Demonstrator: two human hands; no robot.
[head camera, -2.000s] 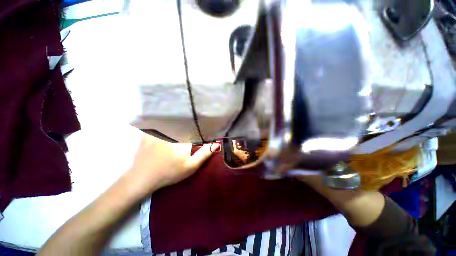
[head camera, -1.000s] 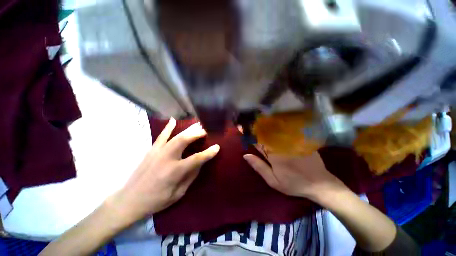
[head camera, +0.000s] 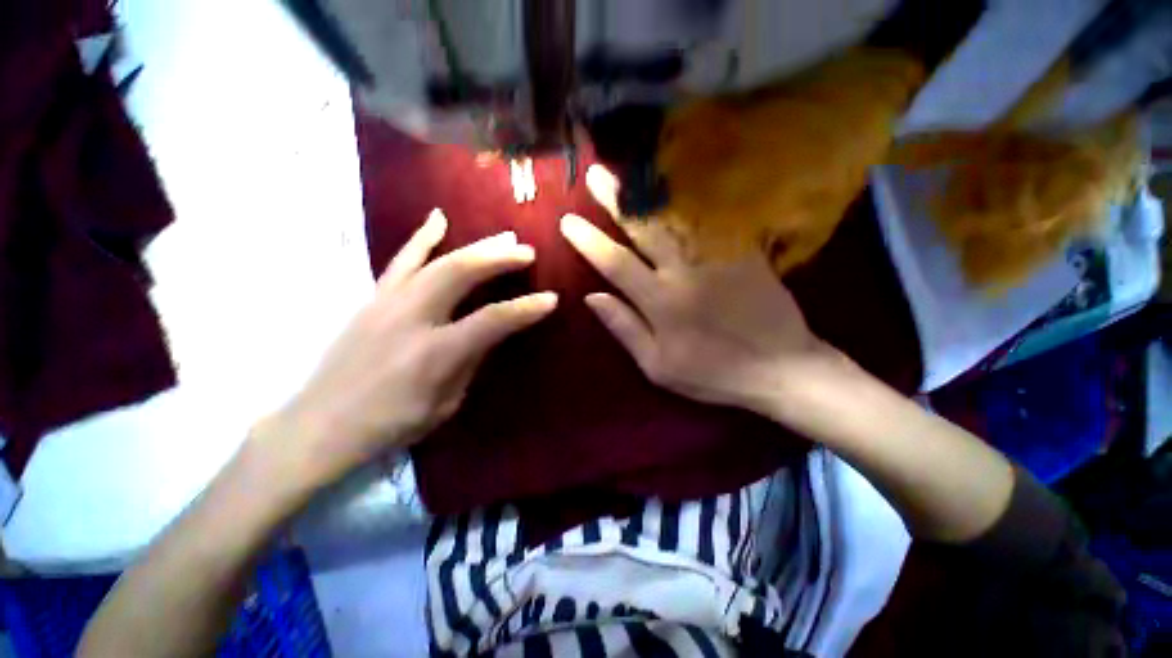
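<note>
A maroon cut piece lies flat under the sewing machine, its near edge over the striped apron. The presser foot is lit brightly on the cloth, which glows red around it. My left hand lies spread on the cloth, left of and nearer than the foot. My right hand lies on it to the right, fingers towards the foot, its back partly behind a yellow-orange tuft. Both hands press flat; neither pinches the cloth visibly.
More maroon pieces lie on the white table at left. Another yellow-orange tuft hangs at right by white material. Blue plastic baskets show at lower left and right. The striped apron is at the bottom.
The view has tilted down and moved back from the machine head, so the presser foot shows. My right hand, mostly hidden behind the machine at first, now lies with its fingers closer to my left hand.
</note>
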